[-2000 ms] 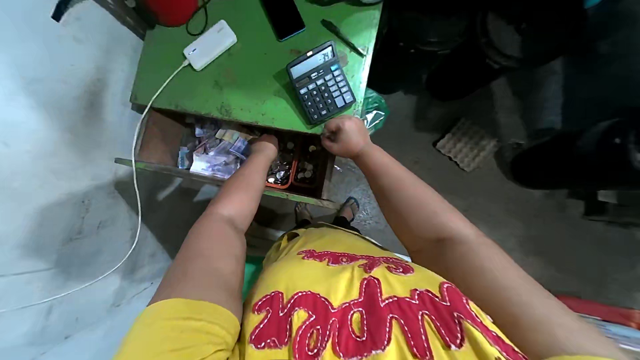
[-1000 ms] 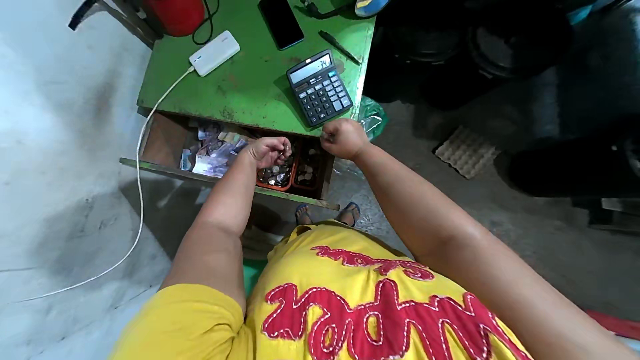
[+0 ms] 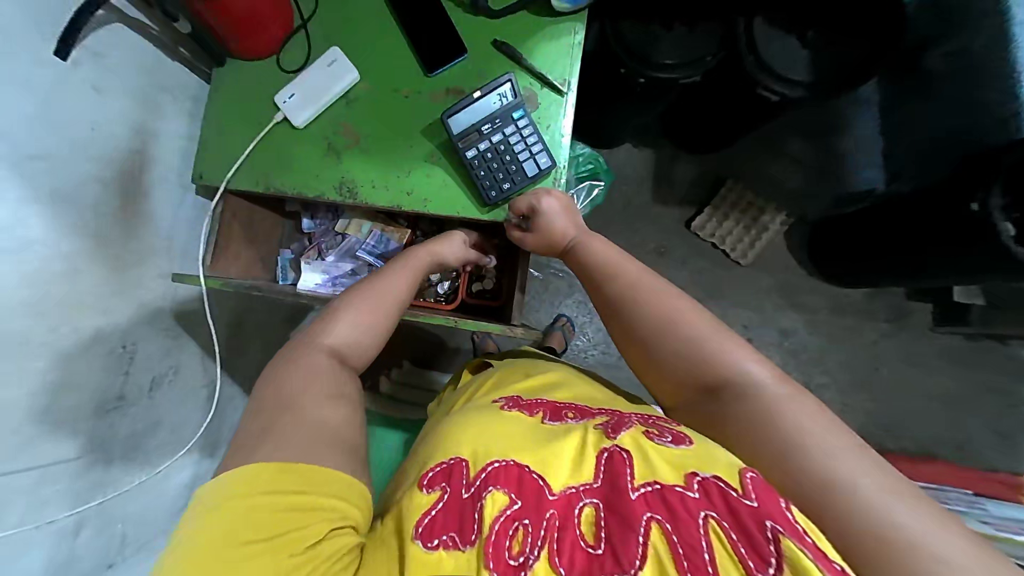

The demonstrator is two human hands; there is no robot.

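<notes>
My left hand (image 3: pixel 458 250) reaches into the open drawer of a green table, over red-rimmed trays of coins, with a coin (image 3: pixel 490 261) at its fingertips. The coin tray (image 3: pixel 438 301) lies beneath it, and loose coins (image 3: pixel 483 282) lie in the compartment to the right. Folded banknotes (image 3: pixel 332 268) fill the drawer's middle, left of that hand. My right hand (image 3: pixel 546 222) is closed at the drawer's right corner, just below a black calculator (image 3: pixel 500 140); something small and shiny shows at its fingers, too unclear to name.
On the green tabletop (image 3: pixel 360 152) lie a white power bank (image 3: pixel 317 86) with a cable, a black phone (image 3: pixel 428 34) and a black pen (image 3: pixel 528 66). A green plastic bag (image 3: pixel 590 176) hangs at the table's right side. An egg tray (image 3: pixel 740 222) lies on the floor.
My left hand has moved rightward, from beside the banknotes to above the coin trays' right side. My right hand stays closed by the calculator.
</notes>
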